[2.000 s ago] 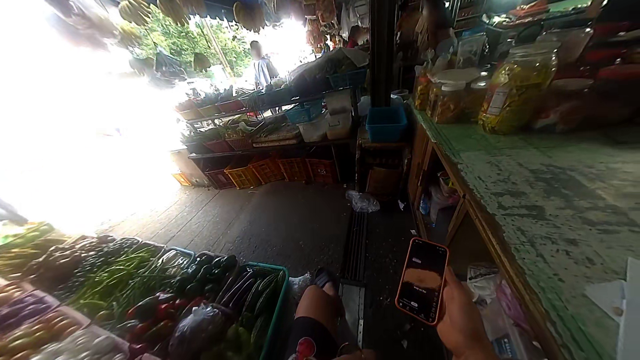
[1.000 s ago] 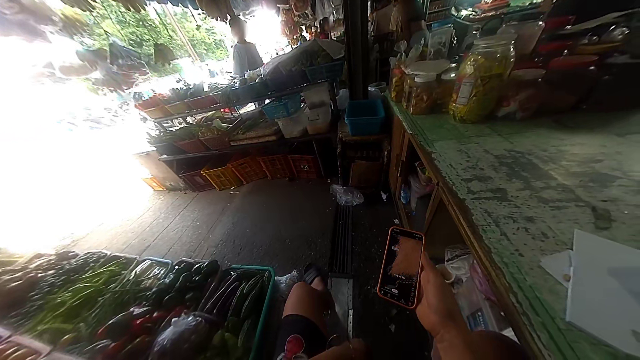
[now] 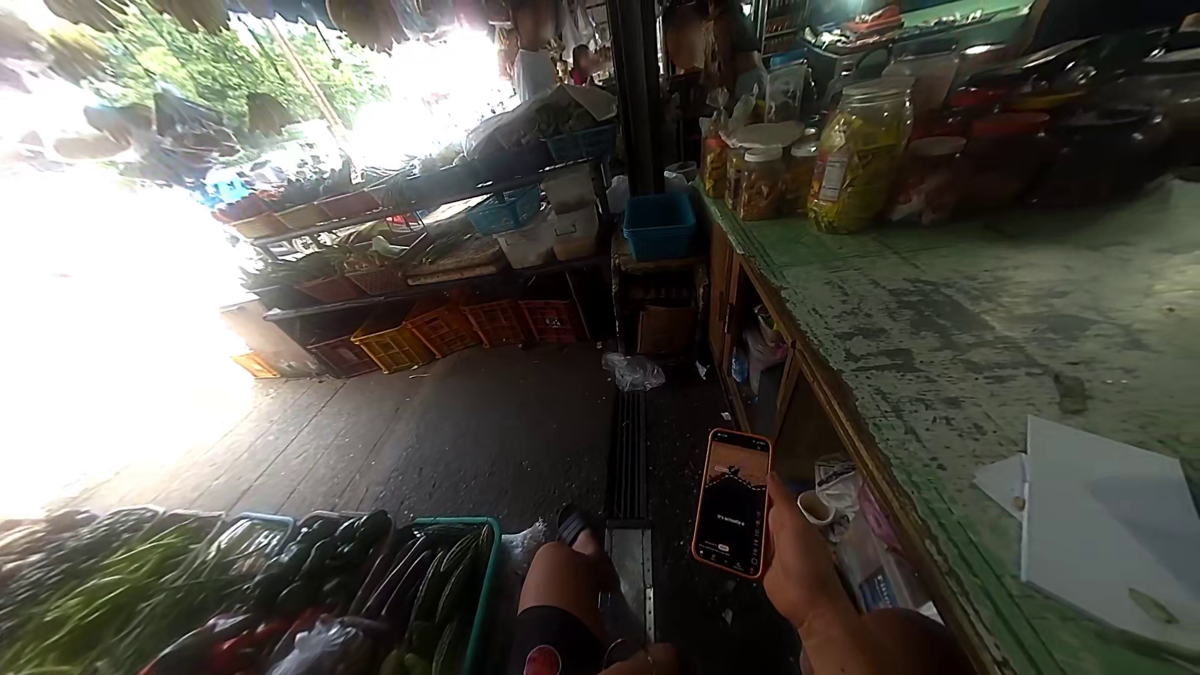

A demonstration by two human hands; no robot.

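My right hand [image 3: 802, 567] holds a smartphone [image 3: 732, 503] in an orange case upright, its lit screen facing me. The phone is over the dark floor, left of the worn green counter [image 3: 900, 394]. At the bottom edge part of my left hand [image 3: 647, 659] shows beside my bent leg [image 3: 560, 591]; its fingers are mostly cut off, and whether it holds anything does not show. Left of the leg, a green-rimmed crate [image 3: 493, 572] holds eggplants and long green vegetables, beside peppers and leafy greens.
Glass jars [image 3: 861, 155] stand on the counter's far end, and white paper [image 3: 1106, 525] lies nearer. A blue bin [image 3: 659, 227] sits by a dark post. Orange crates [image 3: 441, 328] line the floor under produce shelves. A plastic bag [image 3: 633, 371] lies by the floor grate [image 3: 629, 459].
The phone's screen shows a different picture from before. My right hand still holds the phone. The view has turned somewhat to the right since two seconds ago.
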